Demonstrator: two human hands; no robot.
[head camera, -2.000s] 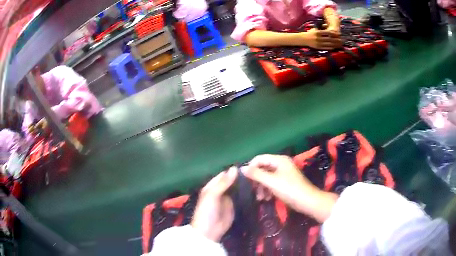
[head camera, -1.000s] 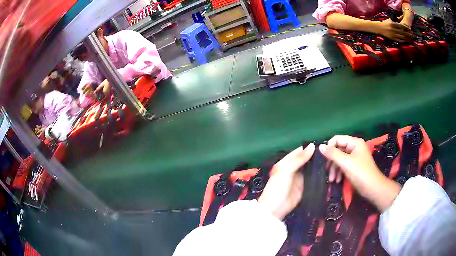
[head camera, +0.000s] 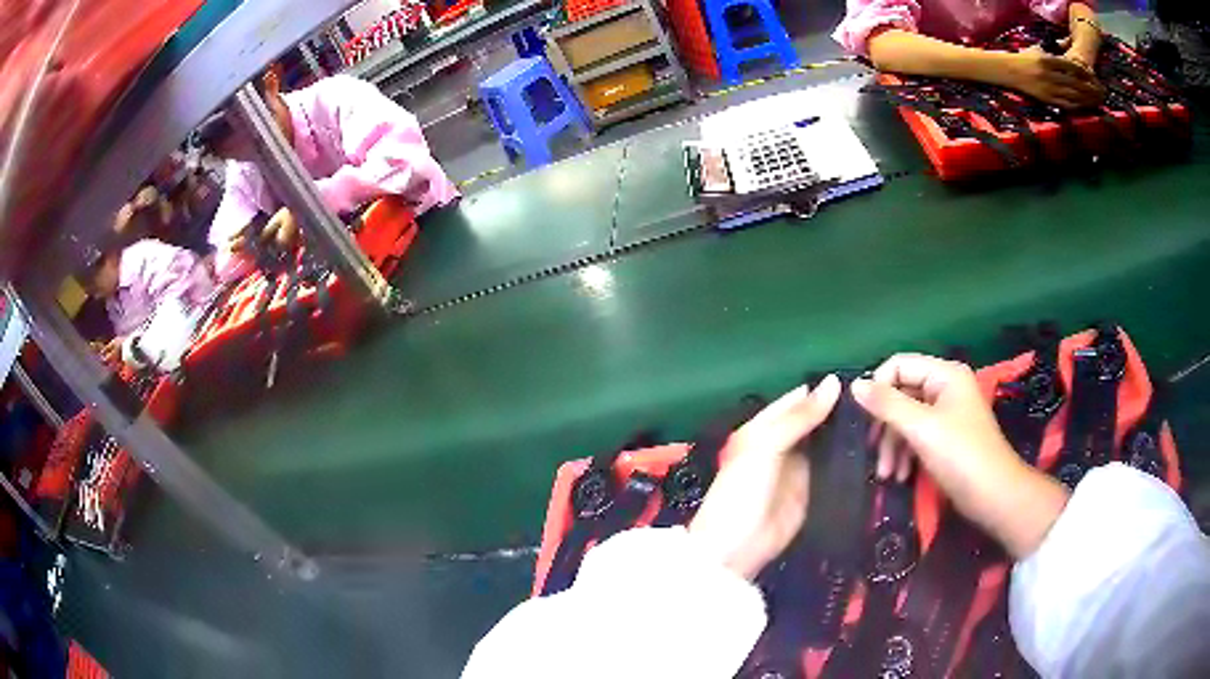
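Observation:
A black watch strap hangs between my hands above the tray, its upper end at my fingertips. My left hand holds it from the left side. My right hand pinches near its top end with thumb and index finger. Whether a watch head is on this strap cannot be told. The red-orange watch tray lies under both hands and holds rows of black watches with round heads and dark straps. My hands and sleeves hide part of the tray.
Across the green bench lie a pale calculator on a clipboard and another red tray with a person's hands over it. Pink-sleeved people work at red trays at the left, behind a metal post. Blue stools stand beyond.
Since two seconds ago the view has shifted, so the tray and my hands appear further right and people at left show more. Over the last second my hands stay nearly still on the strap.

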